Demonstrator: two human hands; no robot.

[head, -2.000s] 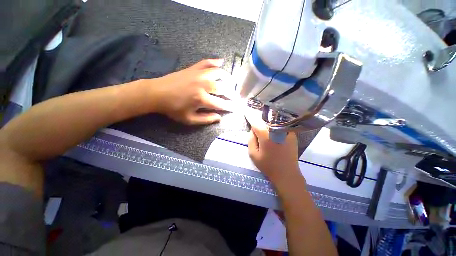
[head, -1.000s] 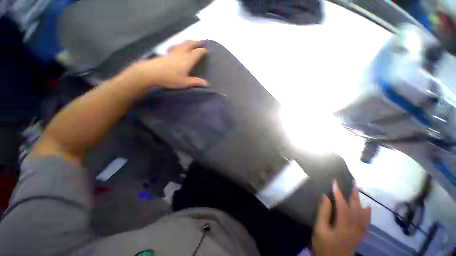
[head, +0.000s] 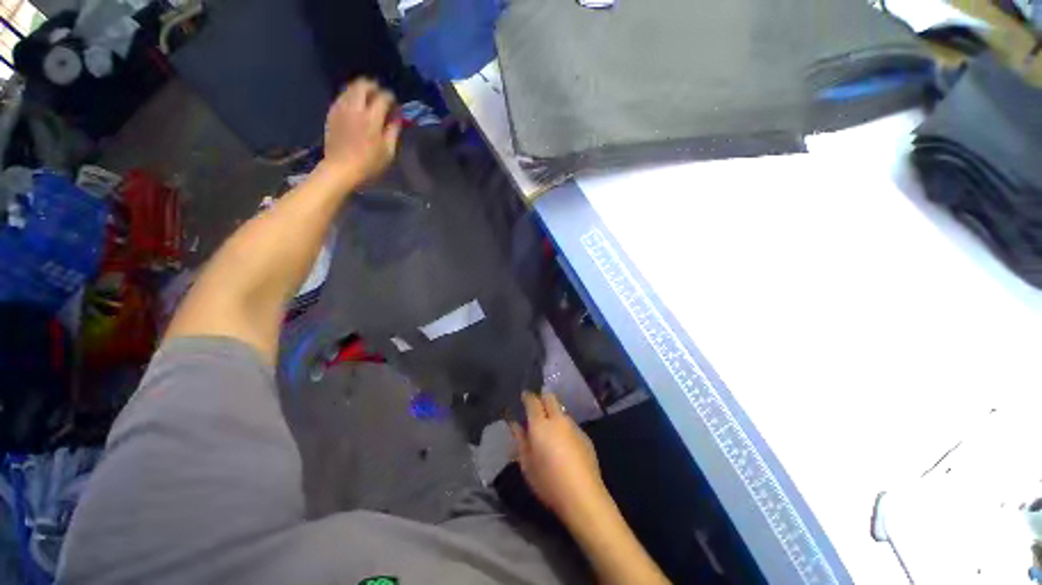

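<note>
The dark grey garment panel (head: 417,257) is off the table, left of its ruler edge, above the floor. A white strip (head: 454,320) shows on its lower part, with a smaller pale piece beside it. My left hand (head: 363,131) grips the panel's far upper end, fingers bent; the fingertips are slightly blurred. My right hand (head: 556,451) is at the panel's near lower corner, thumb and fingers pinched on its edge. The sewing head is not clearly in view; only a washed-out white shape shows at the lower right.
The white table (head: 731,274) with its printed ruler lies to the right. A stack of grey cut pieces (head: 663,80) is at its far side, and a folded dark pile (head: 988,160) at the far right. Red and blue bundles (head: 143,223) and dark cloth heaps lie on the left floor.
The view has swung left, away from the machine. The panel has moved off the table and left. My left hand has closed on its far end; my right hand, spread before, now pinches its near corner.
</note>
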